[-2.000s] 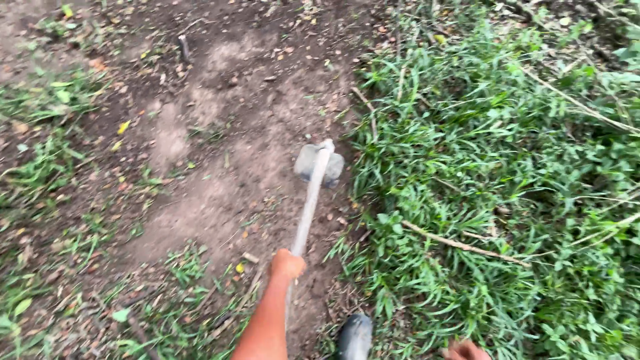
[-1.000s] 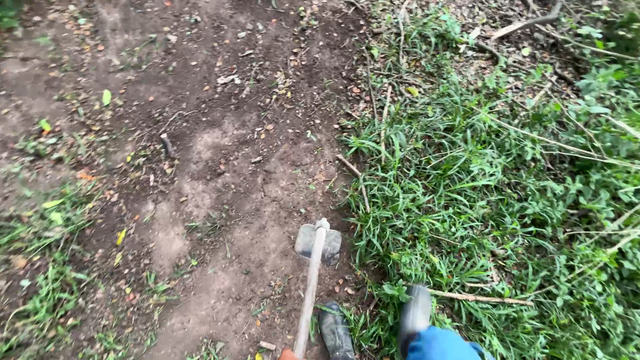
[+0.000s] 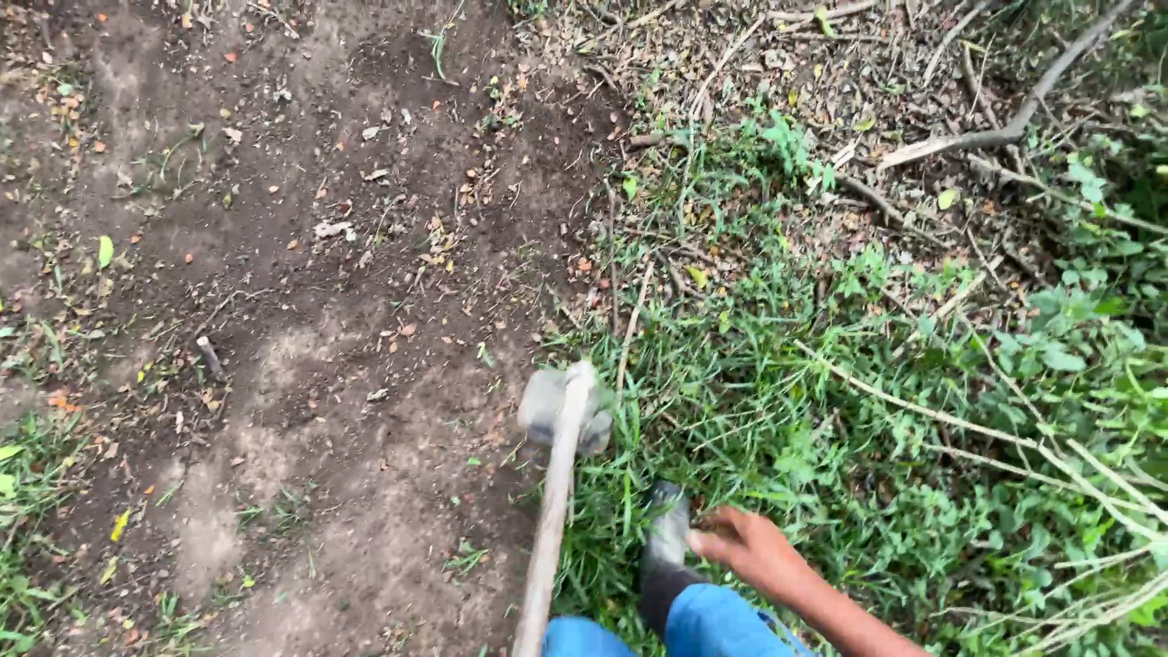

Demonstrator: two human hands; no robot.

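A hoe with a long pale wooden handle (image 3: 552, 511) reaches up from the bottom edge of the head view. Its grey metal blade (image 3: 566, 411), somewhat blurred, is at the border between bare soil and grass. My right hand (image 3: 744, 543) is at the lower middle right, beside a dark rubber boot (image 3: 668, 529), with its fingers apart and nothing in them. My left hand is out of the frame, as is the lower end of the handle. Blue trouser legs (image 3: 721, 625) show at the bottom edge.
Bare brown soil (image 3: 365, 493) with scattered dry leaves lies on the left. Green grass and weeds (image 3: 776, 411) cover the right side. A thick bent branch (image 3: 995, 137) lies at the upper right, and thin pale stems (image 3: 922, 411) cross the weeds. A short stick stub (image 3: 210, 358) is on the soil.
My left hand, seen on the handle two seconds ago, has left the frame. My right hand has come further into view. The view has moved forward along the ground.
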